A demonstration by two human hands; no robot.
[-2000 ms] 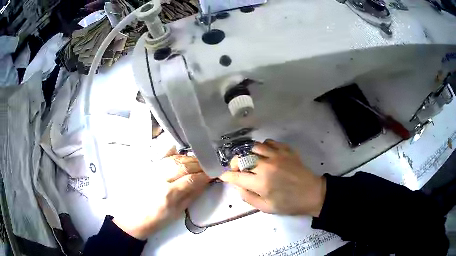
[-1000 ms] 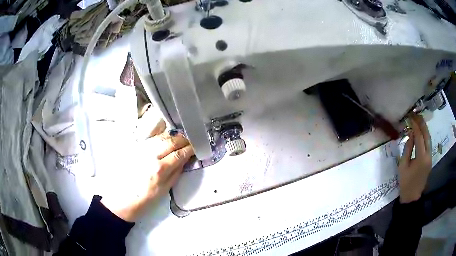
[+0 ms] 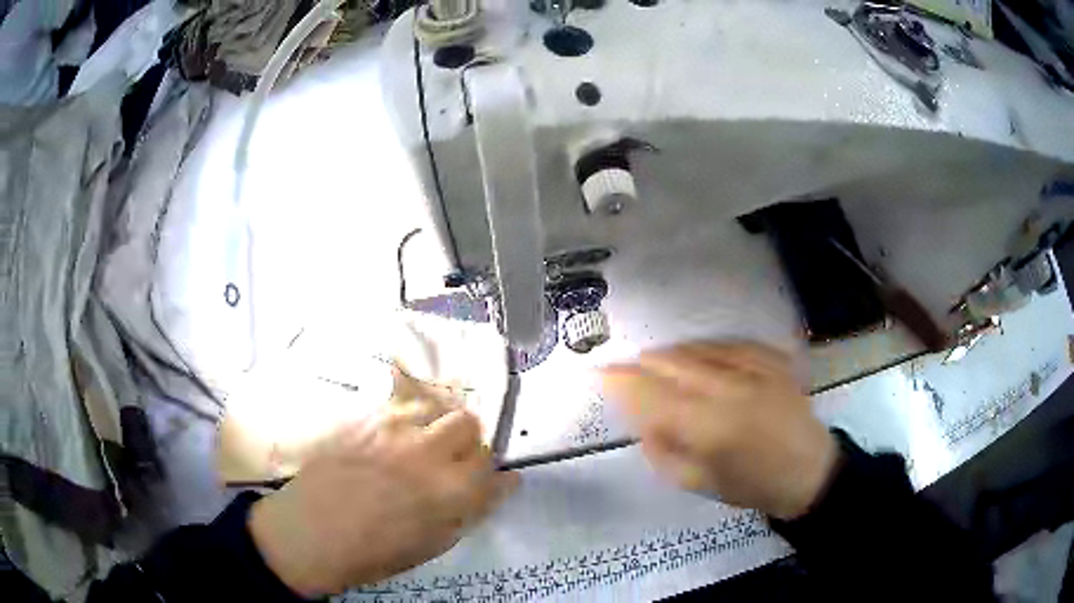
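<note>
A beige garment part (image 3: 312, 406) with a dark strip along its right edge (image 3: 509, 412) lies on the machine bed and table, front left of the needle area. It is overexposed, so its folds are hard to read. My left hand (image 3: 383, 501) is closed on its front edge. My right hand (image 3: 724, 424) is over the front of the bed, right of the cloth and apart from it; it is blurred, with fingers extended and nothing visible in it. The needle plate (image 3: 453, 307) shows partly, left of the pale guard strip (image 3: 509, 200).
The white machine head (image 3: 730, 71) spans the top. A black pad (image 3: 828, 265) and red-handled screwdriver (image 3: 913, 316) lie under the arm. A white lamp stem (image 3: 242, 177) stands left. Long grey-beige pieces (image 3: 53, 271) are heaped far left. A printed ruler (image 3: 589, 571) runs along the front.
My right hand has moved left from the metal parts at the far right. My left hand has come forward from the needle area, and the beige part now shows in front of it.
</note>
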